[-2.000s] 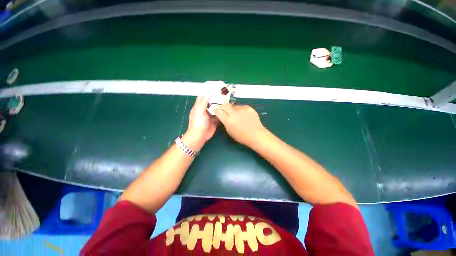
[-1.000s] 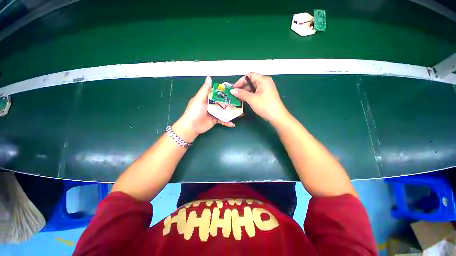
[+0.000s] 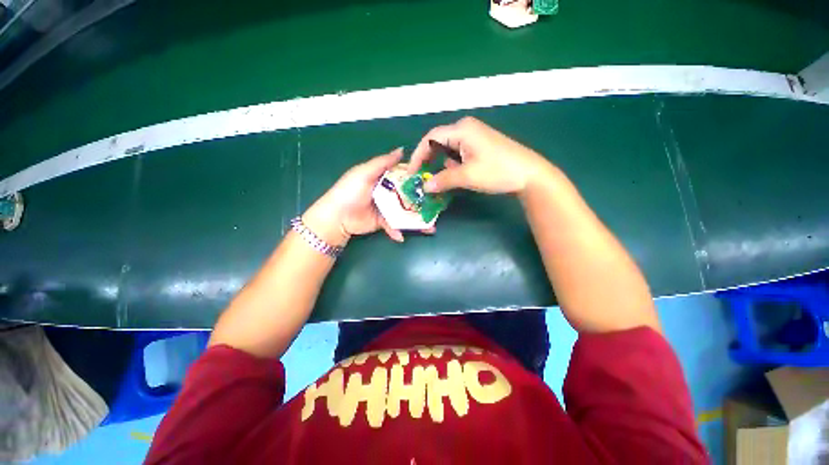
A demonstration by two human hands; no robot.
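Observation:
A white plastic housing (image 3: 393,209) lies in my left hand (image 3: 356,195), above the dark green ledge. My left fingers wrap around its left side and lower edge. A green circuit board (image 3: 431,202) lies tilted over the housing's right part, with a small yellow part near its top. A dark spot and a reddish wire show in the open left part of the housing. My right hand (image 3: 473,159) grips the board's upper edge between thumb and fingers. Whether it also holds a tool is hidden.
A white strip (image 3: 400,95) divides the ledge from the green belt. Another housing (image 3: 514,13) with a green board is cut off at the top edge. Another unit (image 3: 11,211) sits at the far left. Blue stools (image 3: 782,318) and cardboard boxes (image 3: 759,443) stand below.
The board came into view over the housing and is now turned and shifted right, showing more of the housing's left part. The waiting unit on the belt has moved up and left in the view.

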